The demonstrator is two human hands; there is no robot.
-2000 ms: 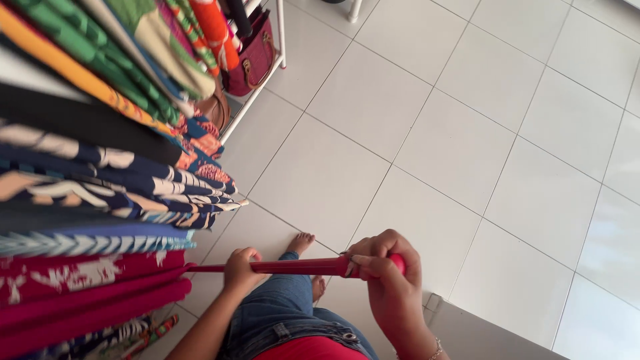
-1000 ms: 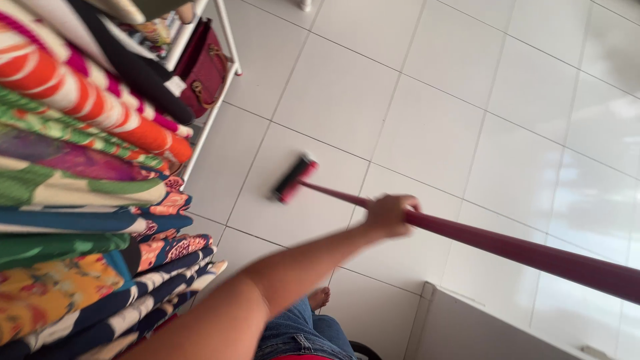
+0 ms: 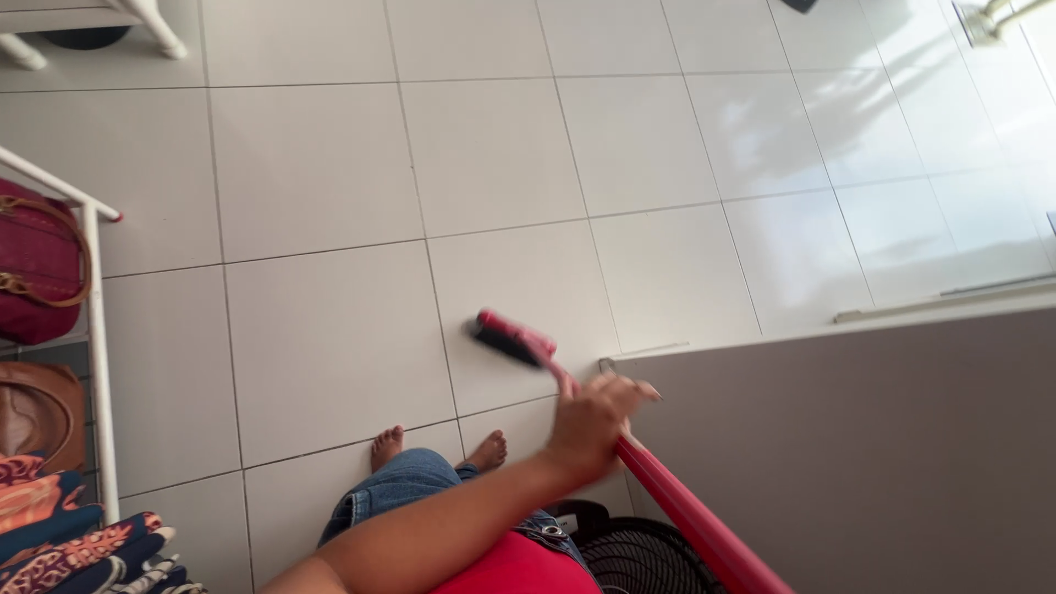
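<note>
A broom with a red head and dark bristles (image 3: pixel 513 337) is over the pale tiled floor, a little in front of my bare feet; its head is blurred. The red broom handle (image 3: pixel 689 516) slants down to the lower right and leaves the view at the bottom edge. My left hand (image 3: pixel 596 421) is wrapped around the handle not far above the head, with some fingers partly extended. My right hand is out of view.
A grey panel (image 3: pixel 841 445) stands close on the right, with a black fan (image 3: pixel 643 557) beside my legs. On the left are a white rack frame (image 3: pixel 97 355), a maroon handbag (image 3: pixel 41 264), a brown leather bag (image 3: pixel 37 412) and patterned clothes (image 3: pixel 78 544). White furniture legs (image 3: pixel 157 29) stand at the top left.
Two seconds ago both hands were on the red handle; my right hand has left the view. The broom head has swung to the right since one second ago. The view has turned rightward.
</note>
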